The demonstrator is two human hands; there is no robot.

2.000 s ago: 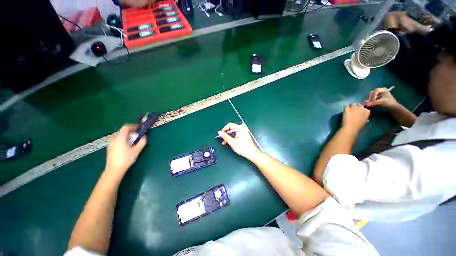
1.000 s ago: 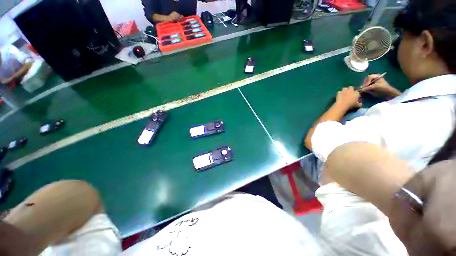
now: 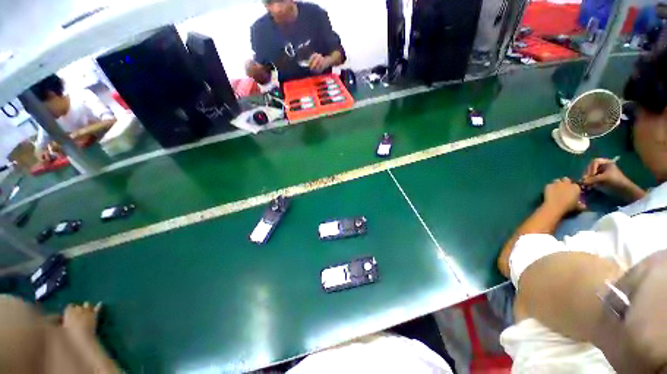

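Three open dark phone housings with white panels lie on the green worktop. One lies slanted beside the pale strip (image 3: 269, 220), one lies to its right (image 3: 343, 229), and one lies nearer the front edge (image 3: 349, 275). No hand touches them. My raised arms show blurred and very near the camera at the lower left and lower right. Both my hands are outside the picture. A thin shiny thing shows against the skin at the right; I cannot tell what it is.
A pale edge strip (image 3: 329, 179) borders the conveyor, with phone units (image 3: 384, 145) beyond. Stacked housings (image 3: 50, 276) and another person's hand, apparently, (image 3: 82, 318) are at left. A fan (image 3: 591, 115) and a working neighbour are at right. A person sits behind a red tray (image 3: 317, 97).
The slanted housing, first in my left hand, now lies on the worktop. My hands have left the picture, and the view has tilted up, showing more of the far side.
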